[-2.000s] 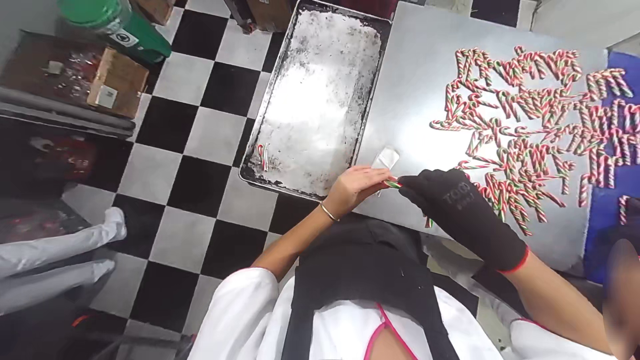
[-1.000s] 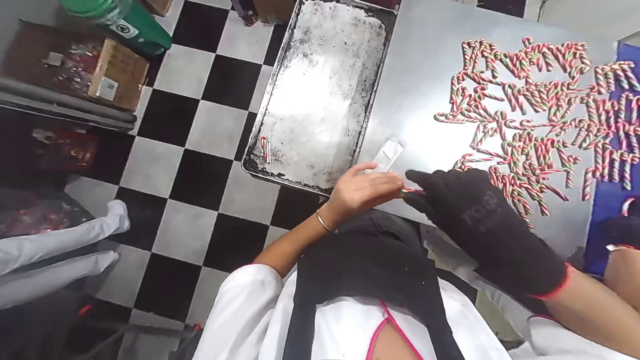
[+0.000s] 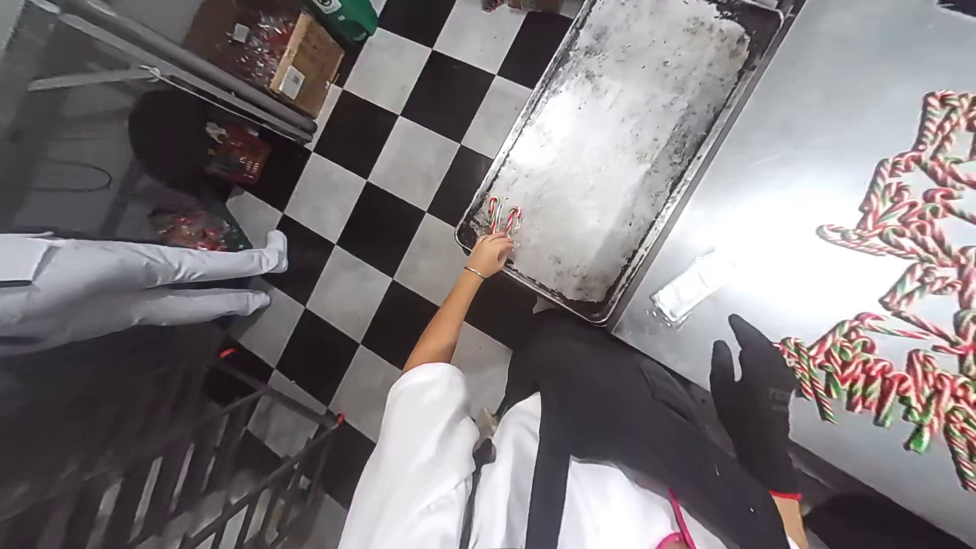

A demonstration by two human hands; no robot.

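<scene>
My left hand (image 3: 490,255), bare with a thin bracelet, reaches over the near left corner of a worn metal baking tray (image 3: 610,152). Its fingers are on a red and white candy cane (image 3: 512,221) in a clear wrapper. Just left of that one lies another candy cane (image 3: 494,207). My right hand (image 3: 751,374), in a black glove with red cuff trim, is open at the near side of the metal table. Right beside it spreads a heap of red, green and white candy canes (image 3: 915,381). A stack of clear wrappers (image 3: 690,288) lies between tray and glove.
A person's white-trousered legs (image 3: 152,267) are at the left on the checkered floor (image 3: 396,221). A cardboard box (image 3: 309,65) with wrapped items and a green bin (image 3: 347,17) stand at the upper left. Metal railings (image 3: 267,450) are at the lower left.
My left hand has moved from beside my gloved right hand to the tray's left corner, where a second candy cane now shows. The right hand has opened. The view has shifted considerably.
</scene>
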